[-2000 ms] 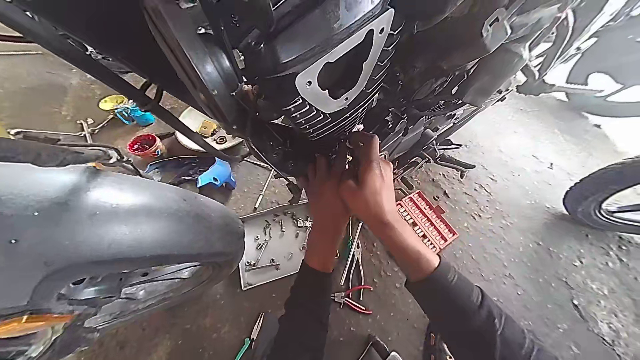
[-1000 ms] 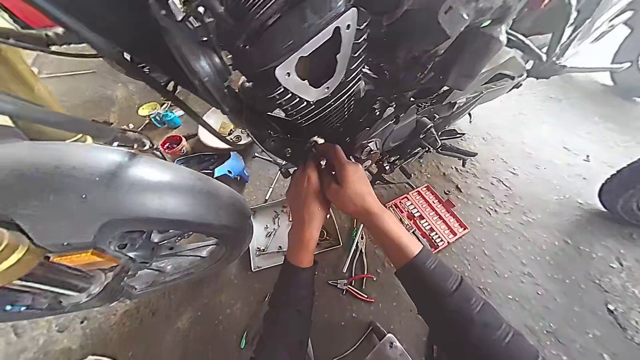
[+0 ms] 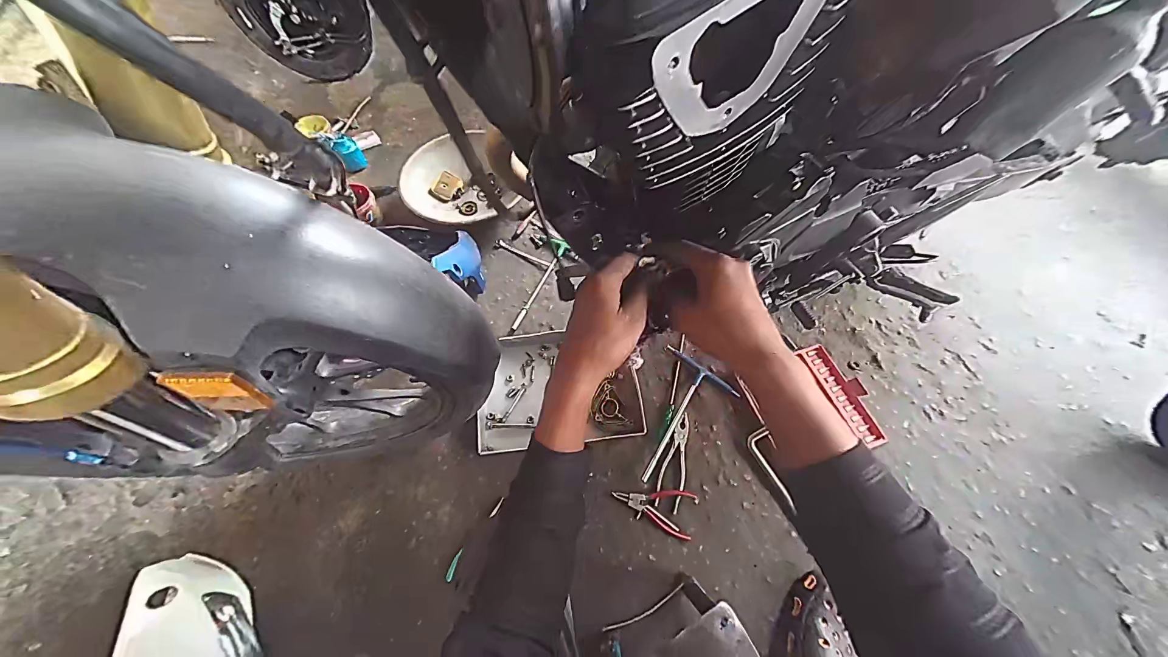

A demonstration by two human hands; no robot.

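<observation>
Both hands are at the underside of a motorcycle engine, close together below its finned cylinder (image 3: 703,155). A pale gasket face with a large opening (image 3: 680,87) lies above them. My left hand (image 3: 604,315) has its fingers curled up against the dark engine parts. My right hand (image 3: 721,301) reaches in from the other side, its fingertips in shadow near a small light-coloured part (image 3: 646,261). Whether either hand grips something is hidden by the fingers and the dark.
Front wheel and grey fender (image 3: 365,274) stand at left. On the floor are a metal tray (image 3: 561,444) with bolts, red-handled pliers (image 3: 655,511), a blue-handled T-wrench (image 3: 698,370), a red socket case (image 3: 844,392), a white basin (image 3: 415,178) and a footpeg (image 3: 912,287) at right.
Both hands stay together under the engine; the fingers have shifted somewhat. The view has moved, bringing a white panel into sight at the lower left.
</observation>
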